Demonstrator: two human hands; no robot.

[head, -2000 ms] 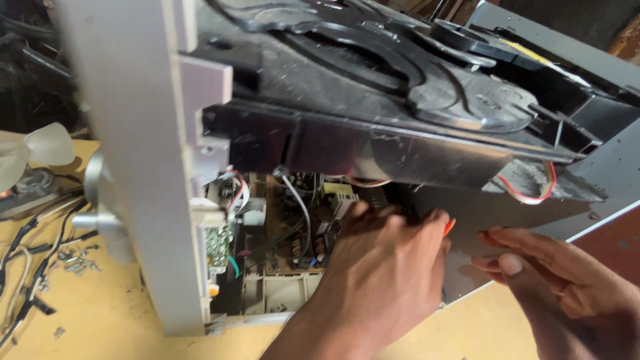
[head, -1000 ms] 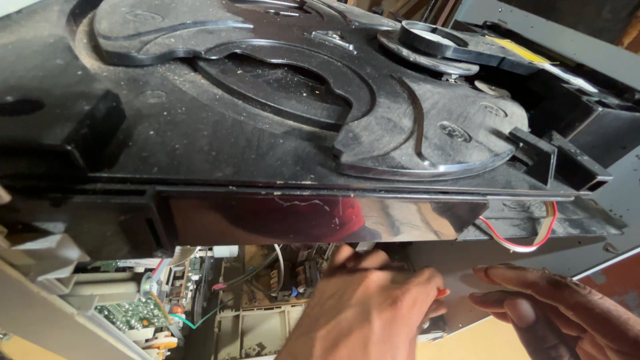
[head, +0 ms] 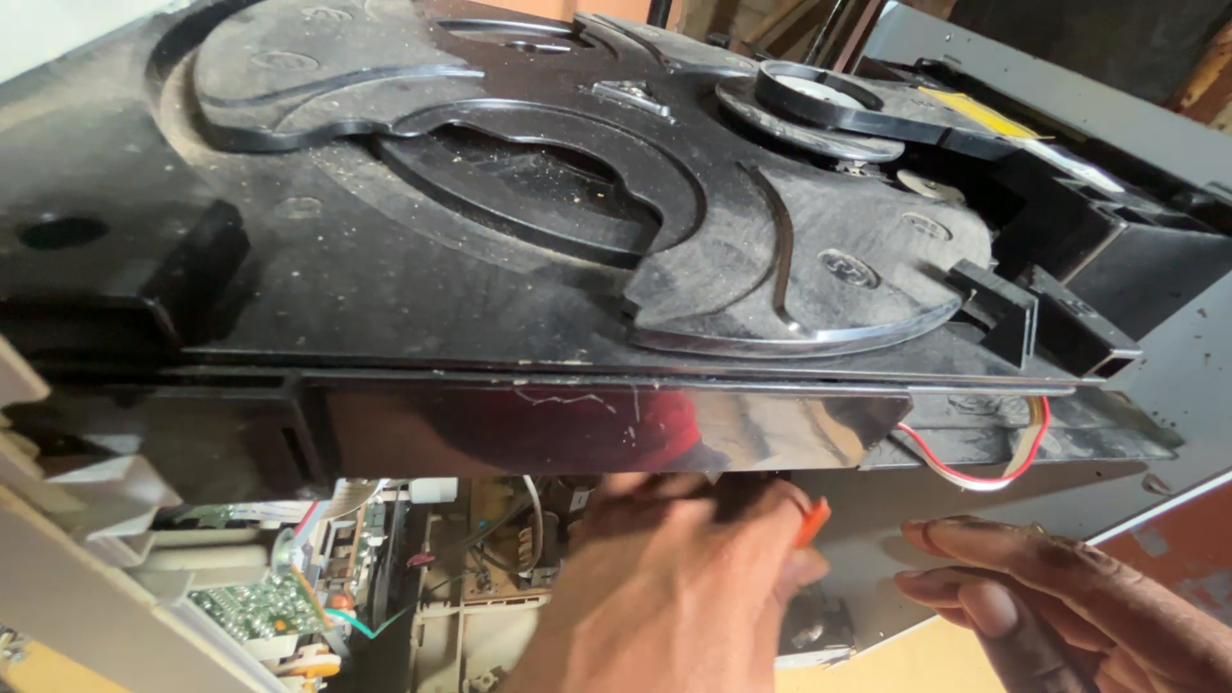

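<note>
The black plastic disc-changer mechanism (head: 539, 318) of an opened audio unit spans the upper view, its curved disc tray dusty. My left hand (head: 674, 577) reaches under its front edge into the chassis, with the fingertips hidden. A small orange piece (head: 813, 523) shows between its thumb and fingers; what it belongs to cannot be told. My right hand (head: 1020, 587) is at the lower right beside the grey side panel, its fingers apart and nothing in them. Left of my left hand lie a green circuit board (head: 260, 606) and a grey wire (head: 534, 510).
A red-and-white ribbon cable (head: 982, 481) loops below the mechanism's right end. The grey side panel (head: 1179, 351) slants along the right. A pale frame (head: 87, 587) borders the lower left. Part of a yellow tabletop (head: 905, 659) shows below.
The view has moved markedly over the mechanism. My left hand remains reaching into the chassis beneath it, and my right hand stays apart at the right.
</note>
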